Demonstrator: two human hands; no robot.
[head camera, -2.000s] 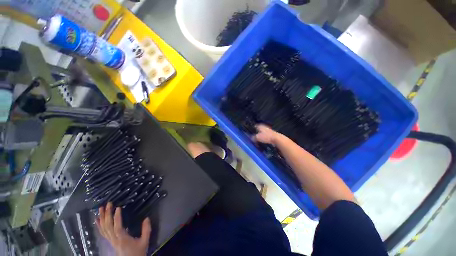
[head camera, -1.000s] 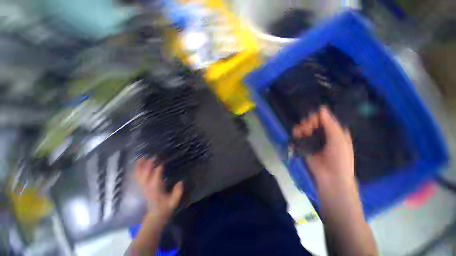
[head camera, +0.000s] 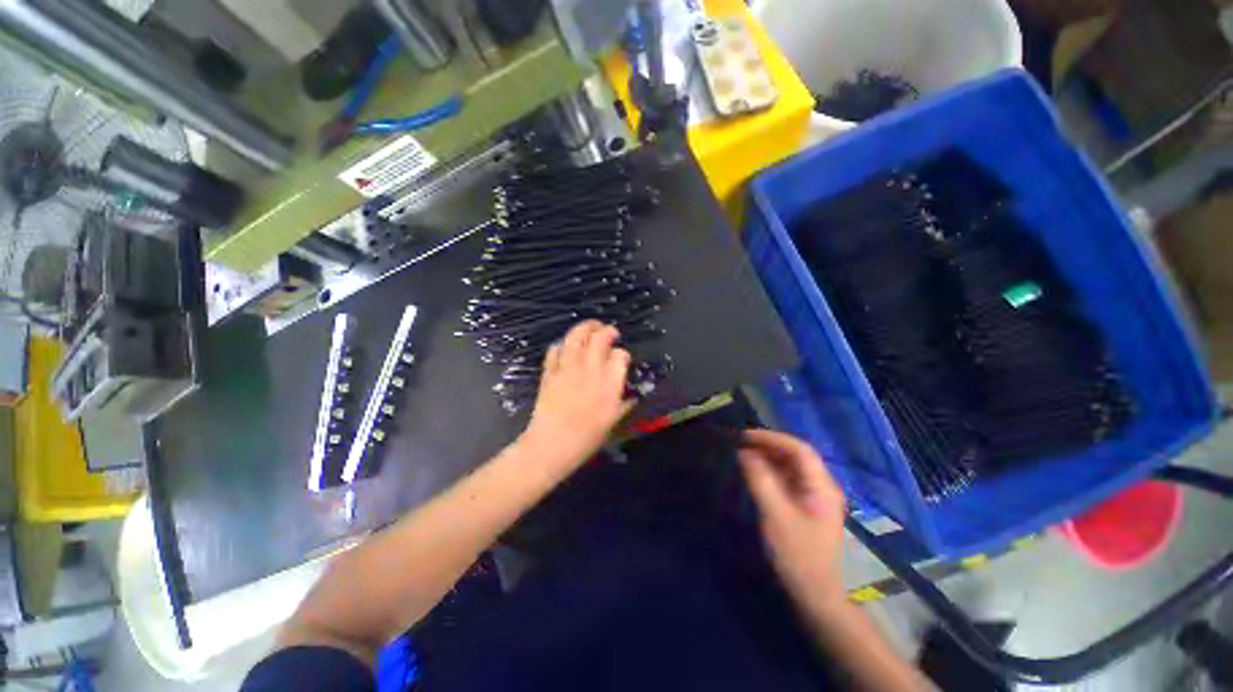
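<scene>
Black cable lengths with shiny tips (head camera: 568, 270) lie in a fanned pile on the black mat. My left hand (head camera: 582, 385) rests with bent fingers on the near end of the pile; whether it grips any is hidden. My right hand (head camera: 798, 507) is low in front of my dark clothing, beside the bench edge, its fingers curled; I cannot tell if it holds anything. Two silver loading bars with small holders, one on the left (head camera: 329, 402) and one on the right (head camera: 380, 392), lie left of the pile.
A blue tote (head camera: 865, 406) full of black pieces stands at right, with a green tag (head camera: 1024, 293) inside. The green platen (head camera: 473, 115) with blue-handled pliers (head camera: 406, 119) is behind the bench. Grey blocks (head camera: 122, 338) stand at left. A white bucket (head camera: 947, 47) is behind the tote.
The view has swung towards the bench. My right hand has left the tote and come in front of my body. My left hand has moved onto the near end of the cable pile.
</scene>
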